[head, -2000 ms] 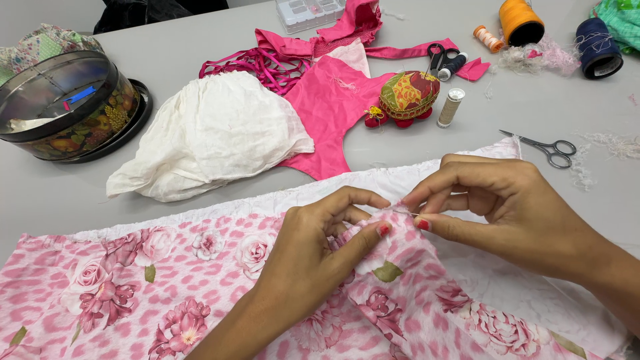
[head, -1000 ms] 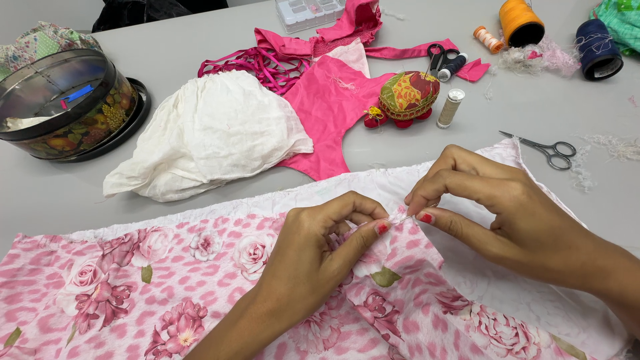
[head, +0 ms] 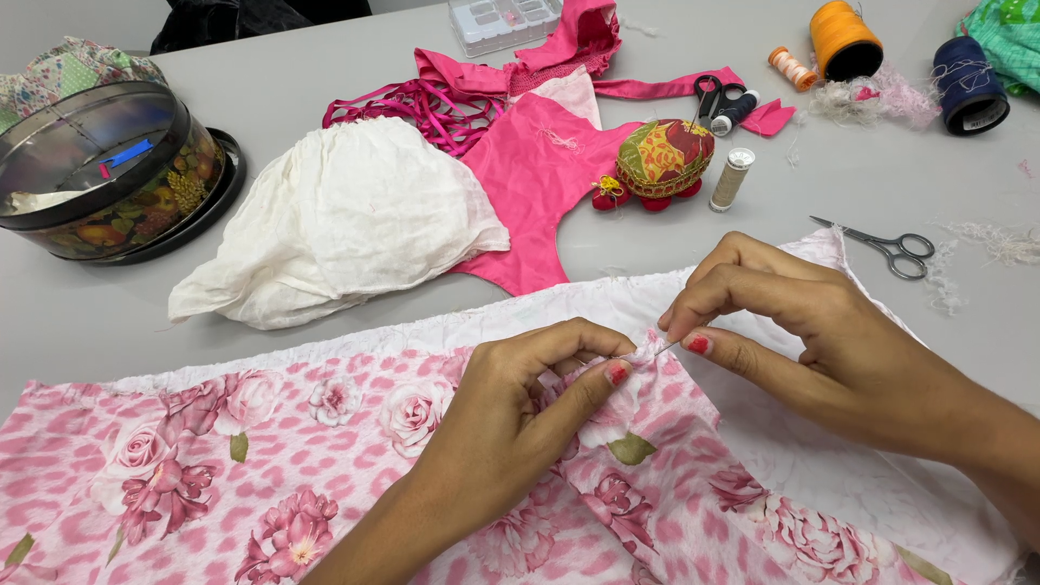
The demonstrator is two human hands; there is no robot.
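Pink floral fabric [head: 333,463] with a white underside lies across the near part of the table. My left hand [head: 528,414] pinches its gathered upper edge between thumb and fingers. Just right of that pinch, my right hand [head: 772,341] holds a thin sewing needle [head: 665,349] between thumb and fingertips, its far end at the gathered fabric. Whether the needle passes through the cloth cannot be told. Small metal scissors [head: 890,246] lie beyond my right hand. A beige thread spool [head: 732,180] stands beside a turtle-shaped pincushion [head: 665,160].
White cloth [head: 349,219] and a bright pink fabric piece [head: 528,179] lie beyond the floral fabric. A round tin [head: 97,211] sits at left. Orange [head: 841,32] and navy [head: 967,81] thread cones lie at the back right, near thread scraps [head: 877,101] and black-handled scissors [head: 715,96].
Both hands stay at the gathered edge. The right fingertips have shifted slightly away from the left ones since the one-second-old frame, and the needle shows between them.
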